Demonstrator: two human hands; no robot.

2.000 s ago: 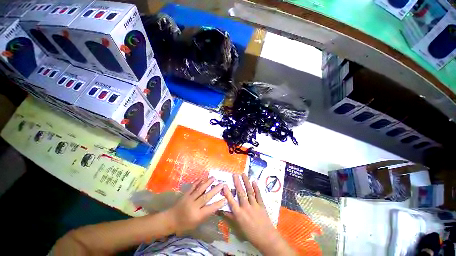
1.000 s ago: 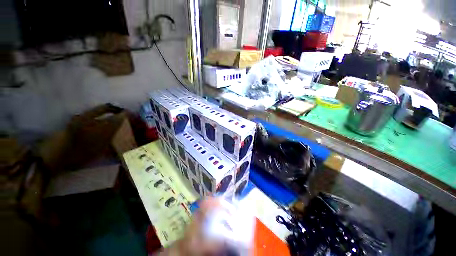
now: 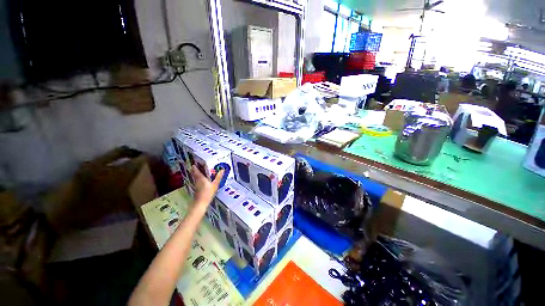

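Observation:
White retail boxes with dark oval product pictures stand in a tiered stack [image 3: 254, 218] left of centre. My left hand [image 3: 206, 184] reaches in from the bottom edge and is on the near end of a retail box [image 3: 209, 156] in the upper left row. Its thumb is on the printed end face and its fingers are along the left side. The box rests in line with the row. My right hand is not in view. A glossy black accessory pile [image 3: 388, 275] lies at the bottom right, beside orange printed cardboard [image 3: 296, 288].
A yellowish printed sheet [image 3: 206, 281] lies under and left of the stack. Black plastic bags [image 3: 334, 194] lie on a blue sheet behind it. The green shelf [image 3: 373, 158] at right holds a metal jug [image 3: 423, 136]. Open brown cartons [image 3: 95, 233] stand at far left.
The view has swung from the bench up to the stack. My left hand has moved from the bench to the upper left row, which now reaches nearer by one box. My right hand has left view.

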